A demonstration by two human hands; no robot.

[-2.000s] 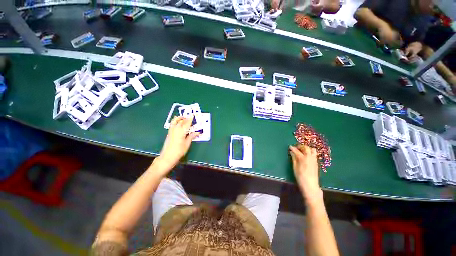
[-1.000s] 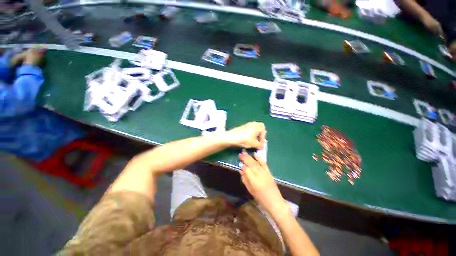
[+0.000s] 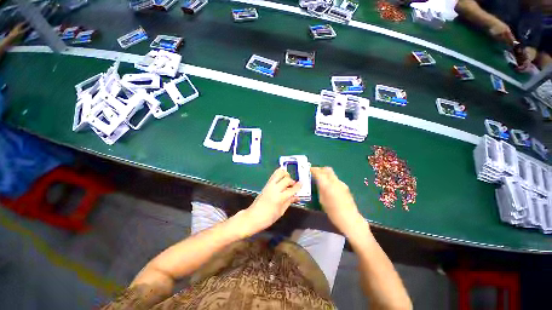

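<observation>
A white plastic frame (image 3: pixel 304 177) lies at the bench's front edge before me; its thick edge looks like a short stack. My left hand (image 3: pixel 279 192) rests on its left side, fingertips at the window. My right hand (image 3: pixel 330 186) is at its right edge, fingers bent together; whether it holds a small part cannot be told. Two single white frames (image 3: pixel 247 146) lie to the left. A loose heap of small copper-coloured parts (image 3: pixel 393 177) lies to the right.
A jumbled pile of white frames (image 3: pixel 115 108) is at left. Neat stacks (image 3: pixel 341 116) stand by the belt rail, more (image 3: pixel 514 181) at far right. Part-assembled units (image 3: pixel 301 59) sit on the dark green belt. Another person's hands (image 3: pixel 524 56) show at upper right. A red stool (image 3: pixel 66 197) is at lower left.
Both hands have come to the front frame, the right one from the copper heap. Of the loose frames at left, two now lie apart and the front one looks thicker. The view has shifted.
</observation>
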